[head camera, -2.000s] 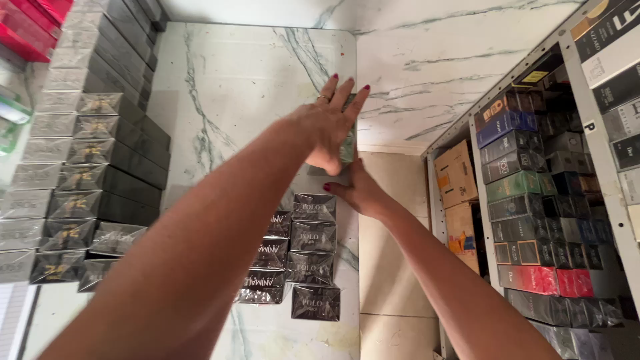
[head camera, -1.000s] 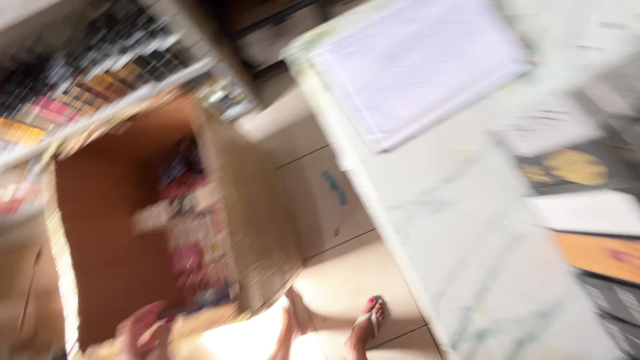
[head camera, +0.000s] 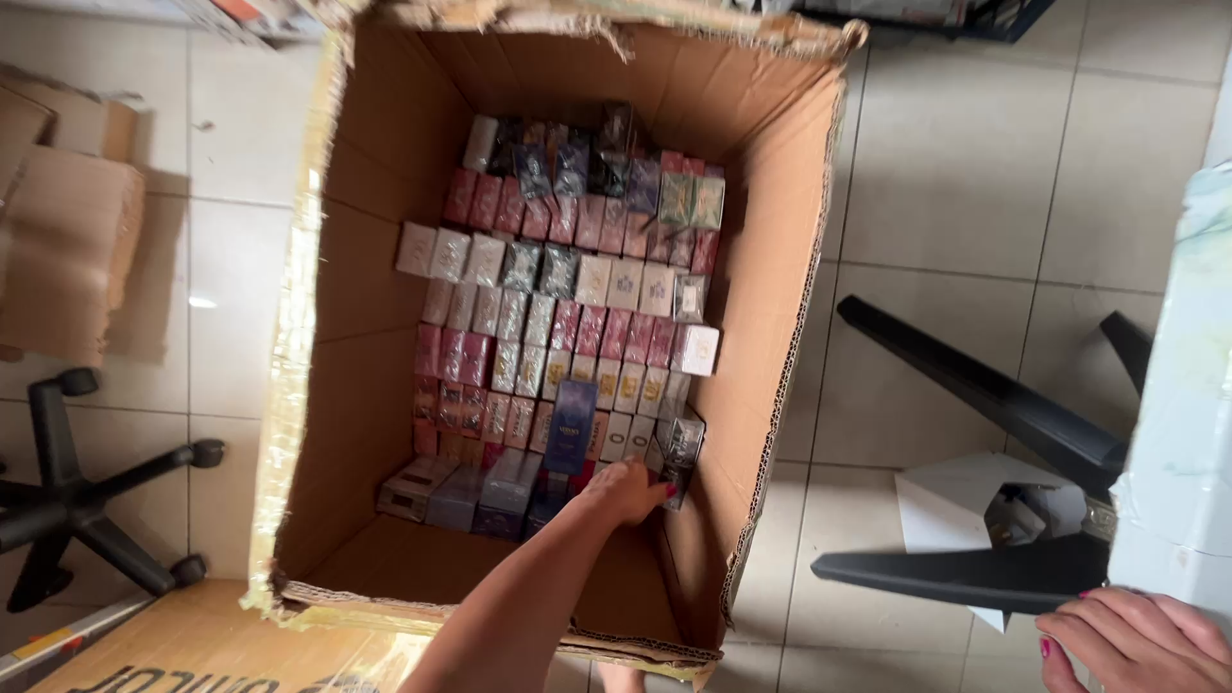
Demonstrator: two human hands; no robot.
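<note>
A deep, worn cardboard carton [head camera: 770,250] stands open below me, holding rows of small wrapped boxes [head camera: 616,337] in pink, white, grey and dark colours. My left hand [head camera: 626,489] reaches down inside it, palm down, its thumb beside a dark wrapped box [head camera: 683,457] near the right wall. The fingertips are partly hidden, so its grip is unclear. Just above that hand, a blue box [head camera: 572,426] lies over the rows. Larger grey-blue boxes [head camera: 508,486] lie to the hand's left. My right hand [head camera: 1131,640] rests with bent fingers at the pale table's edge [head camera: 1160,433], holding nothing visible.
Black chair bases [head camera: 72,491] stand on the tiled floor left of the carton, and black legs [head camera: 972,577] show at right. Cardboard pieces [head camera: 72,250] lie at upper left. A printed carton [head camera: 221,645] is at lower left, and white paper [head camera: 938,505] lies under the right-hand legs.
The view has swung from the marble table with stacked boxes to the carton. My left hand, earlier over the table, is now inside the carton; my right hand is at the table's edge.
</note>
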